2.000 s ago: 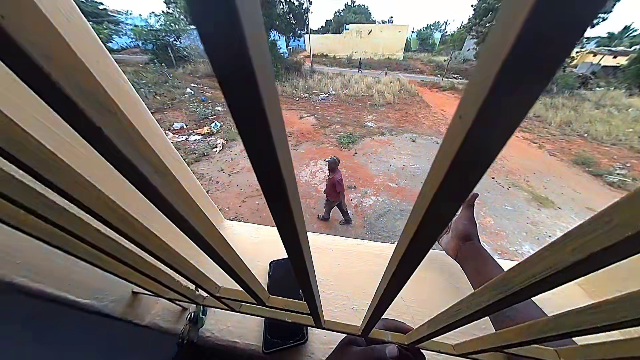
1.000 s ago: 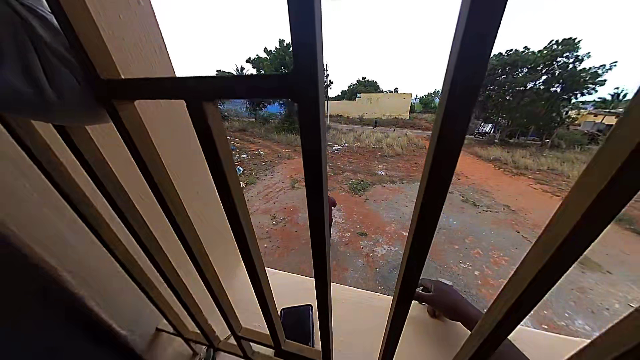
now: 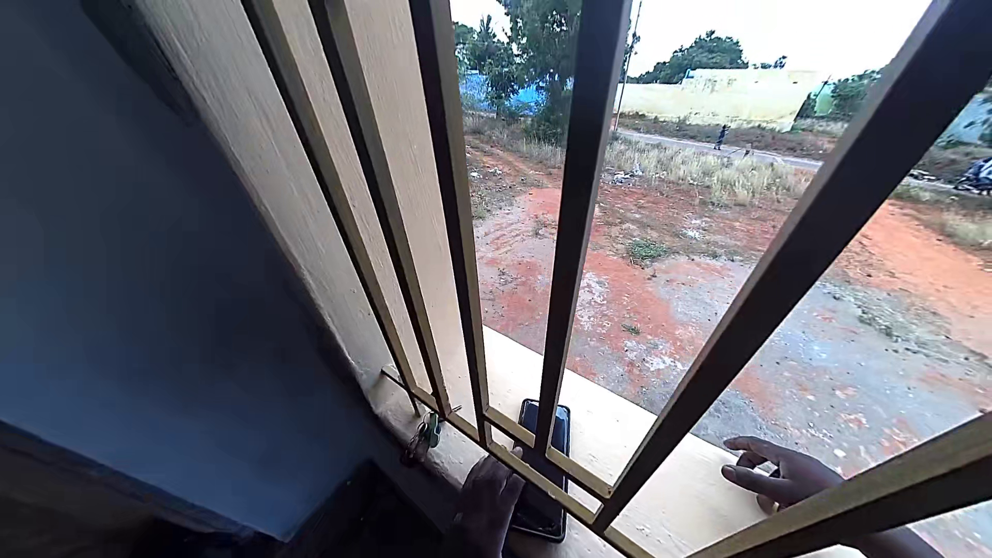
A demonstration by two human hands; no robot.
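A dark smartphone (image 3: 542, 500) lies on the cream window sill (image 3: 666, 496), crossing under the bottom rail of the metal window bars (image 3: 570, 232). My left hand (image 3: 490, 492) is on the inner side, at the phone's left edge, with its fingertips by the rail. It grips nothing that I can see; the rail hides part of the fingers. Beyond the bars, my right hand (image 3: 779, 473) hovers over the outer sill, fingers bent and apart, holding nothing. A slanting bar crosses its forearm. Keys (image 3: 425, 435) hang at the left corner of the bars.
Closely spaced bars divide the inside from the outside. A wall panel (image 3: 178, 294) fills the left. Outside are red earth, dry grass, trees, a pale yellow wall (image 3: 721, 97) and a distant person (image 3: 721, 137) by a road.
My left hand, right of the phone two seconds ago, is now at its left edge. My right hand has lowered from a raised palm. The person walking outside is out of view. The view has swung.
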